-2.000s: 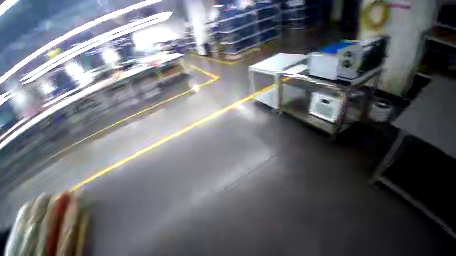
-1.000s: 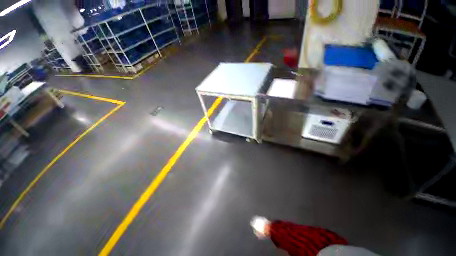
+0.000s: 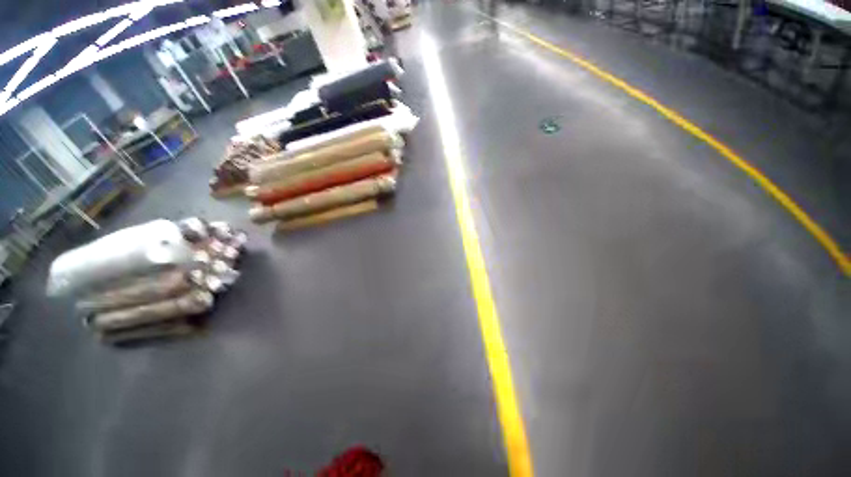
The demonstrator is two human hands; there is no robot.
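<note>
Neither of my hands shows in the head view. A small dark red patch [image 3: 355, 463], which looks like a sleeve, is cut off by the bottom edge; I cannot tell which arm it is. Nearest in front is the grey floor with a long yellow line [image 3: 481, 291]. To the left lies a stack of material rolls [image 3: 322, 177] in beige, orange-red, white and black. Nearer, at far left, is a second stack of rolls [image 3: 149, 275], with a large white wrapped roll on top.
A second yellow line [image 3: 695, 132] curves along the right. A pale table [image 3: 821, 11] stands at the top right. Tables and metal frames [image 3: 93, 177] stand at the upper left. A white pillar [image 3: 338, 42] rises behind the rolls. A small green mark [image 3: 550, 125] is on the floor.
The view has swung from the white cart and shelving to the roll stacks and floor line. The red-sleeved arm and its white-looking hand have left view, except for a red patch at the bottom.
</note>
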